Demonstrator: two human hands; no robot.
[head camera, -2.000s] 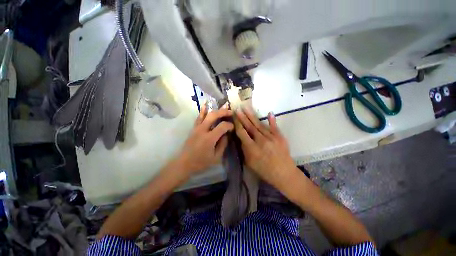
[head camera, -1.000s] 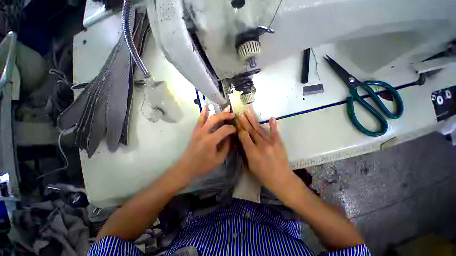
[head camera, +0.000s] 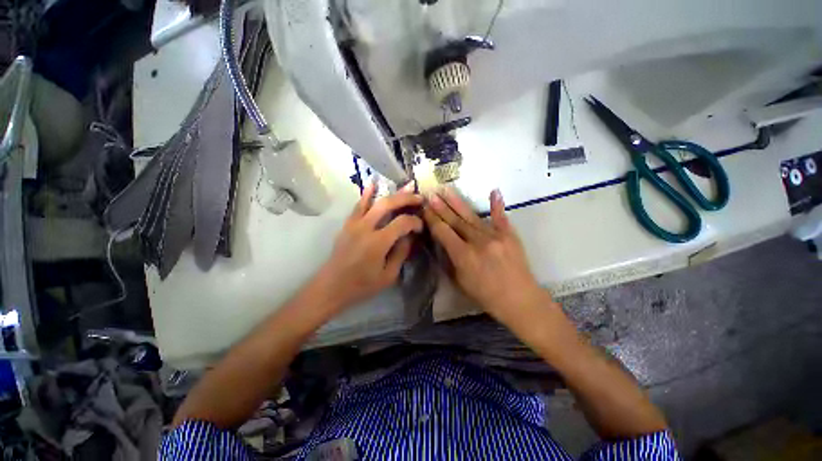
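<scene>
A dark grey fabric strip (head camera: 417, 286) lies under both hands, from the needle area down to the table's front edge. My left hand (head camera: 371, 248) has bent fingers pressing and holding the strip just left of the presser foot. My right hand (head camera: 473, 248) lies flatter, with fingertips on the strip by the foot and the thumb apart. The sewing machine head (head camera: 338, 90) stands over the fingertips. The presser foot and needle (head camera: 413, 176) are small and partly hidden by the fingers and glare.
Fanned grey fabric pieces (head camera: 212, 176) lie at the left, beside a lamp (head camera: 293, 176) on a ribbed neck. Green-handled shears (head camera: 671, 185), a slim black bar (head camera: 552, 112) and a small grey plate (head camera: 567, 157) lie right of the needle. Crumpled fabric (head camera: 99, 405) is at lower left.
The strip has moved up toward the needle; its lower end hung over my lap earlier and now reaches only about the table edge. Both hands remain near the foot.
</scene>
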